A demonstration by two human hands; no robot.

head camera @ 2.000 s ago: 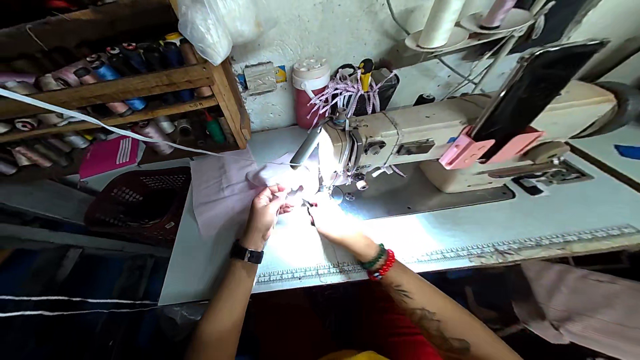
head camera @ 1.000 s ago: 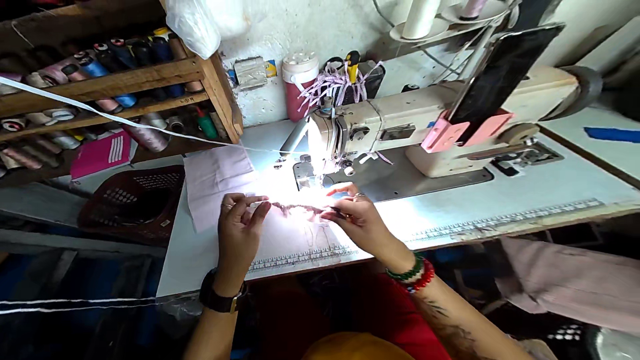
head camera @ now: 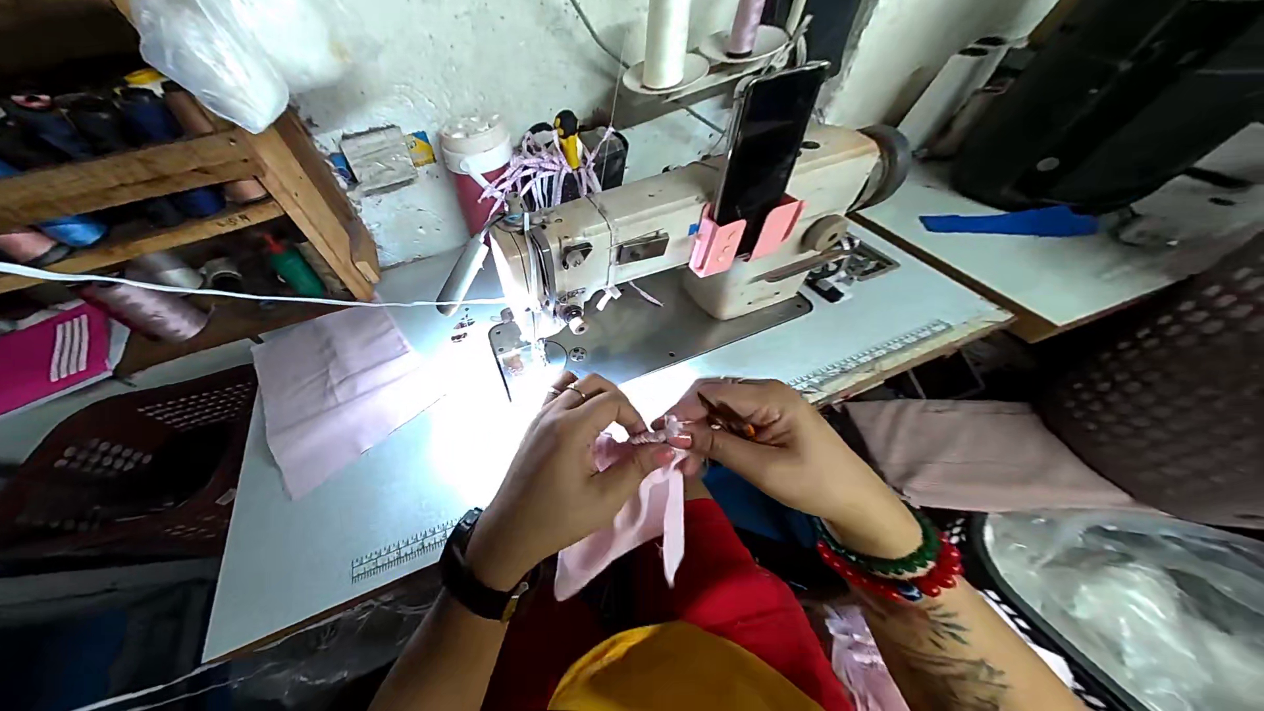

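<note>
My left hand point(head camera: 568, 464) pinches a pink fabric piece point(head camera: 627, 528) with a gathered, twisted edge, just off the front edge of the sewing table. Close beside it, my right hand point(head camera: 765, 434) grips the same piece between thumb and fingers. A small dark tool point(head camera: 726, 415), partly hidden and of unclear kind, is also in my right hand. Part of the fabric hangs below both hands as a loose strip. Behind the hands stands the industrial sewing machine point(head camera: 632, 232), its needle area brightly lit. A flat pink cloth point(head camera: 341, 390) lies on the table to the left.
A phone point(head camera: 770, 148) stands in a pink holder on the machine. Thread cones point(head camera: 667, 44) rise behind it. Wooden shelves with spools point(head camera: 138, 173) and a dark red plastic basket point(head camera: 128, 474) are at left. A printed ruler point(head camera: 405, 548) runs along the table's front edge.
Both hands have moved from the lit needle area toward my body, beyond the table's front edge, with the pink fabric between them. The flat pink cloth remains on the table. The view has shifted.
</note>
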